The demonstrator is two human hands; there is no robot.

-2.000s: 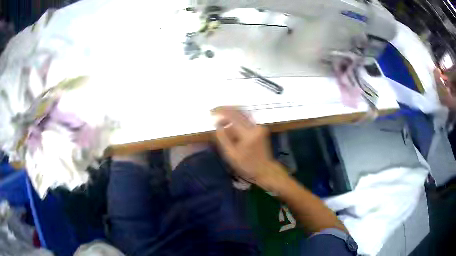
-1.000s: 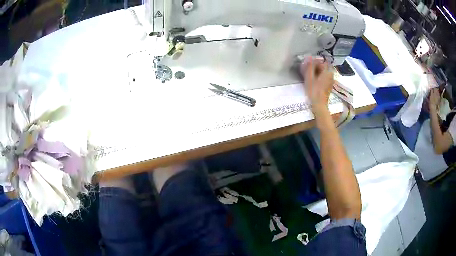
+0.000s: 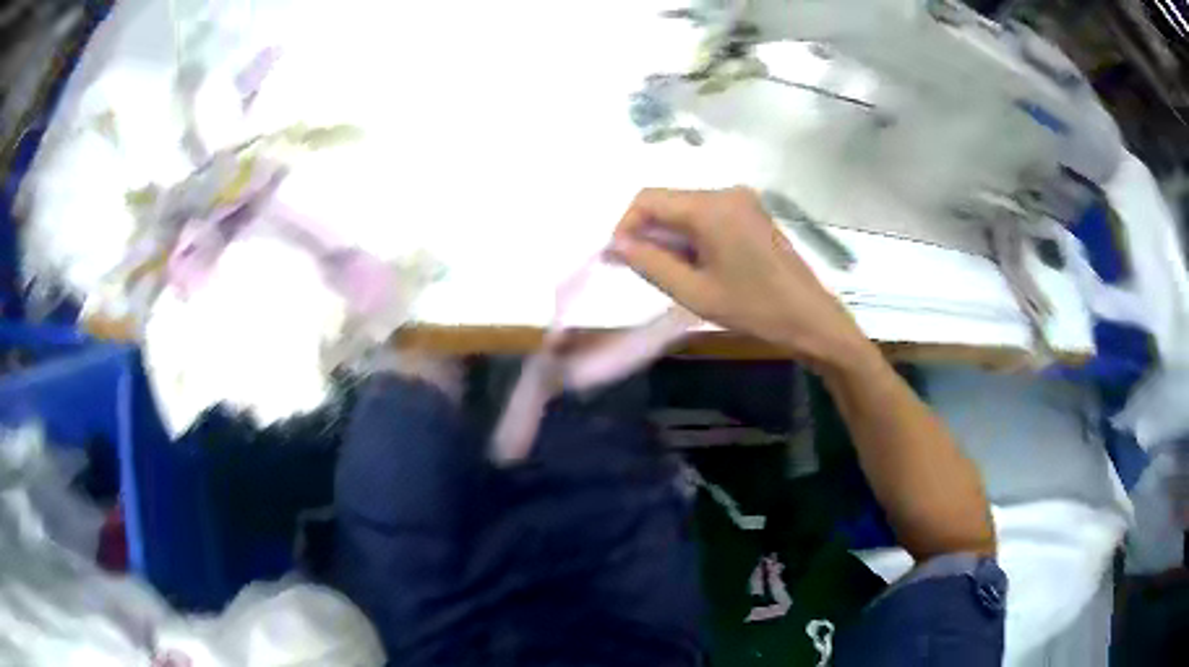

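My right hand (image 3: 711,261) pinches a pale pink tie strip (image 3: 567,306) above the front edge of the white machine table (image 3: 522,341). The strip hangs in loose lengths over the wooden edge, above my lap. A tied bundle (image 3: 248,300) of white cloth with pink-lilac parts lies at the table's left end, its fringed ends over the edge. Thread snips (image 3: 811,232) lie just beyond my right hand. The sewing machine (image 3: 913,124) stands behind, blurred. My left hand is not in view.
A blue bin (image 3: 170,482) stands at the lower left with white cloth (image 3: 261,632) beside it. More strips (image 3: 1030,280) hang at the table's right end. White cloth (image 3: 1063,560) lies at the lower right. Cloth scraps (image 3: 769,586) lie on the green floor.
My right hand has moved left from the strips at the table's right end and now holds a pink strip. The view has shifted, and the other person at the right has left it.
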